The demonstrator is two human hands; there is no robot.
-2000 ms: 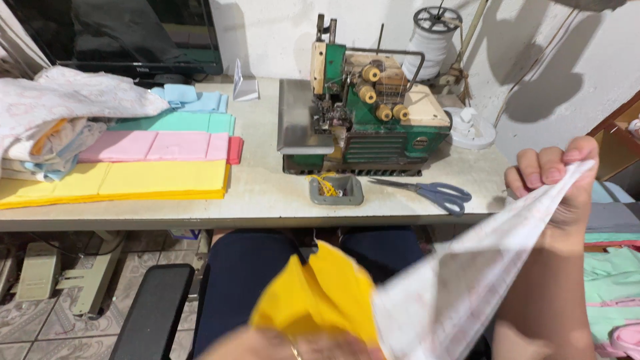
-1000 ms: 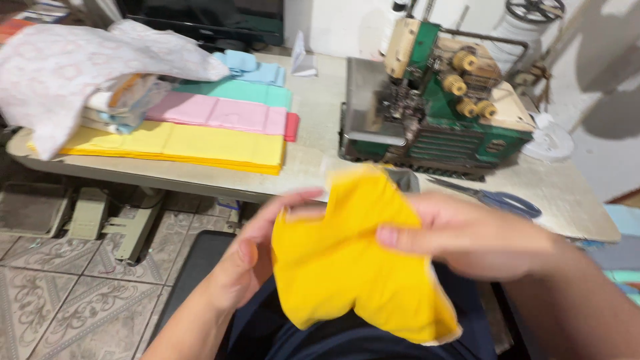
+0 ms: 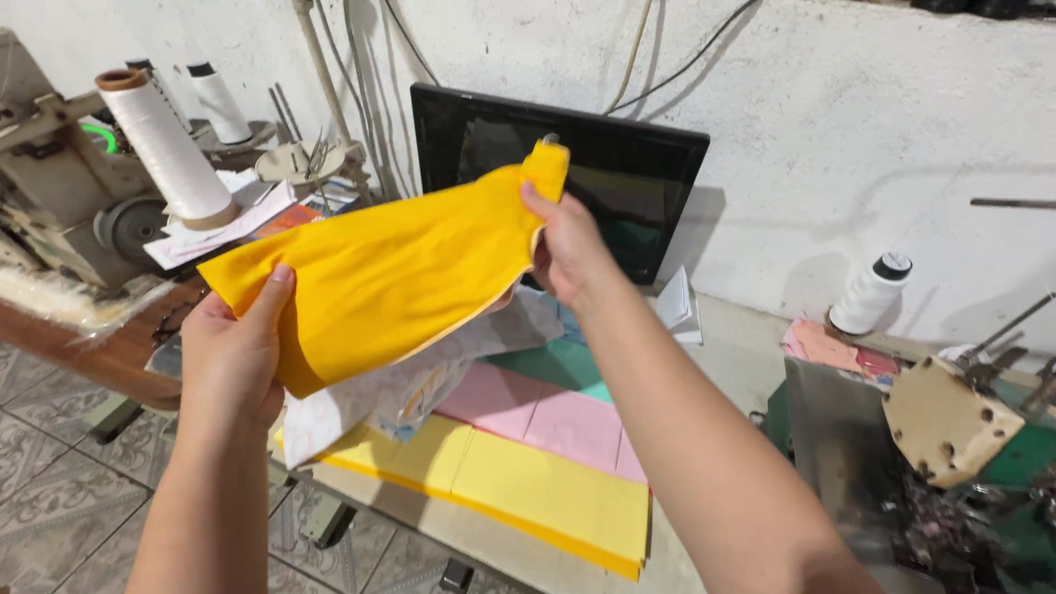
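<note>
A folded yellow fabric piece (image 3: 404,264) with a pale edge along its lower side is stretched between my two hands, raised over the table. My left hand (image 3: 239,338) pinches its left end, thumb on top. Its upper right part is gripped by my right hand (image 3: 569,239), with a narrow yellow tab sticking up past the thumb. Beneath lies a pale printed cloth (image 3: 495,330), partly hidden by the yellow piece. Yellow fabric stacks (image 3: 553,495), pink fabric (image 3: 528,404) and green fabric (image 3: 557,363) lie on the table below.
A black monitor (image 3: 643,173) stands against the wall behind my right hand. At left are a large white thread cone (image 3: 165,148) and part of a sewing machine (image 3: 49,181). The green and cream overlock machine (image 3: 949,421) is at lower right, near a white thread spool (image 3: 870,293).
The view has swung left and up. The yellow piece, bunched between my hands a second ago, is now spread out and held up above the fabric stacks.
</note>
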